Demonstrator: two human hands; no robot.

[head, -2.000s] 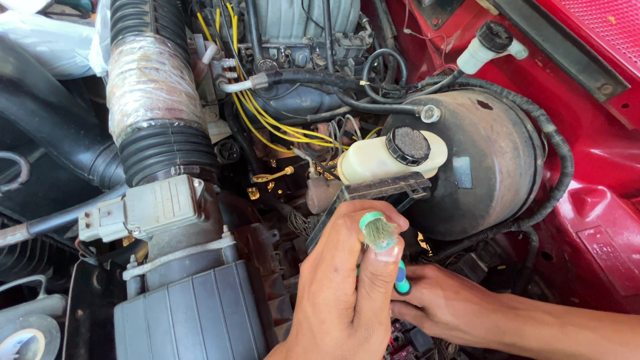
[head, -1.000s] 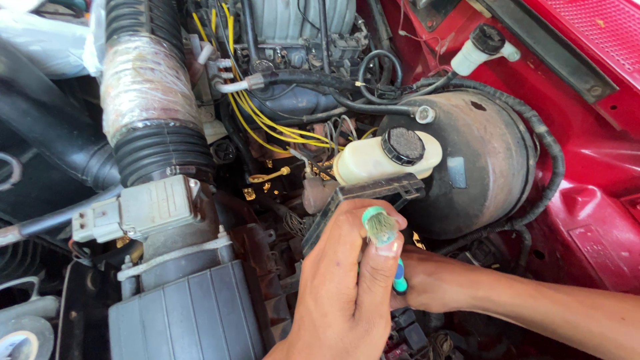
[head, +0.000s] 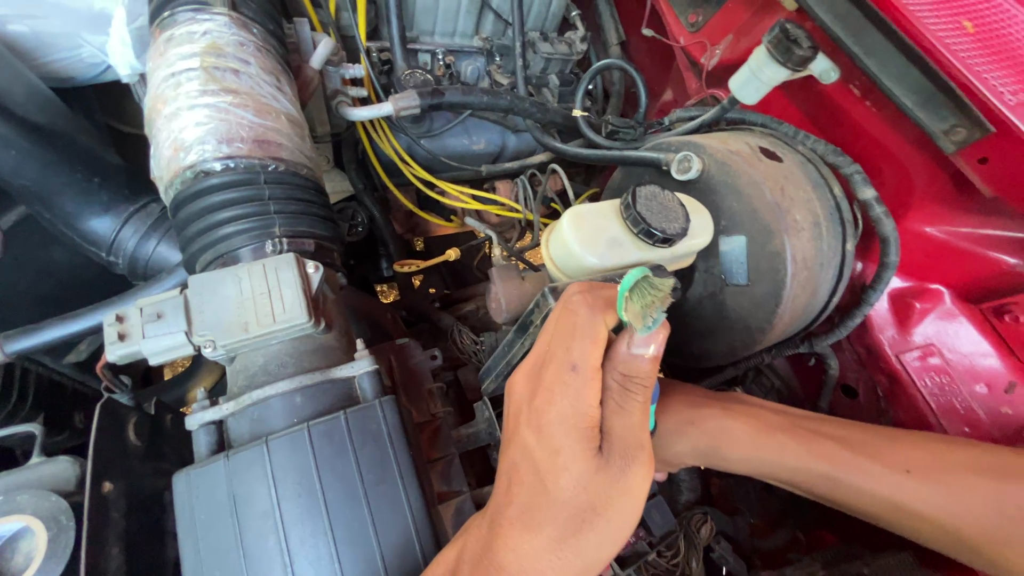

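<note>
My left hand (head: 572,432) grips a small brush (head: 646,300) with a green rim, its bristles pointing up past the thumb. The same hand is at a black plastic cover (head: 516,340), just below the cream brake fluid reservoir (head: 596,238) with its black cap. Behind and below it, my right hand (head: 676,428) reaches in from the right; its fingers are hidden by the left hand, so what it holds cannot be seen. A blue and green piece, perhaps the brush handle, shows between the hands.
A black brake booster (head: 748,240) stands beside the reservoir. Yellow cables (head: 408,168) and an oil dipstick handle (head: 430,262) lie further in. At left are a plastic-wrapped intake hose (head: 228,104), an air filter box (head: 300,488) and a roll of tape (head: 32,536). A red fender (head: 944,320) borders the right.
My right hand has moved a little further in behind the left one, and less of it shows. The left hand keeps its grip on the brush.
</note>
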